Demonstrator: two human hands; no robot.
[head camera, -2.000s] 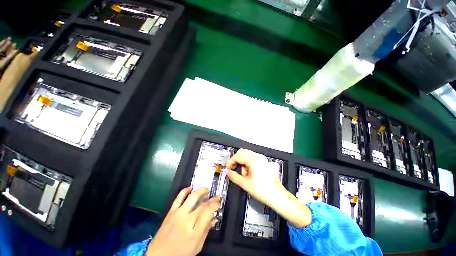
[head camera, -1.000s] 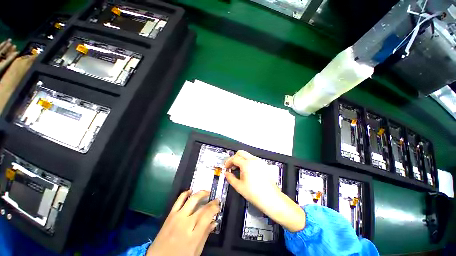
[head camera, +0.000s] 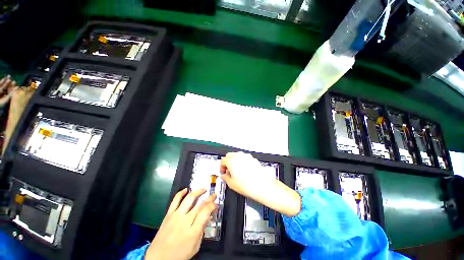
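The black foam tray (head camera: 182, 175) in front of me holds several phone frame units, one per pocket. My left hand (head camera: 180, 223) rests on the lower part of the leftmost unit (head camera: 202, 166), fingers apart. My right hand (head camera: 244, 172) is above the same unit's upper right, thumb and forefinger pinched together beside the orange end of the ribbon cable (head camera: 213, 179). Whether a small piece is between these fingertips is too small to tell. My right forearm crosses the second pocket's unit (head camera: 259, 228).
White sheets (head camera: 226, 124) lie fanned behind the tray. Stacked loaded foam trays (head camera: 109, 133) stand at left, another loaded tray (head camera: 370, 161) at right. A wrapped post (head camera: 318, 76) rises behind. Another person's hand (head camera: 18, 104) is at far left. A black strap device (head camera: 450, 195) lies at right.
The view has shifted and tilted slightly, moving the scene. My right hand stays pinched near the ribbon cable with only small movement; my left hand stays on the unit.
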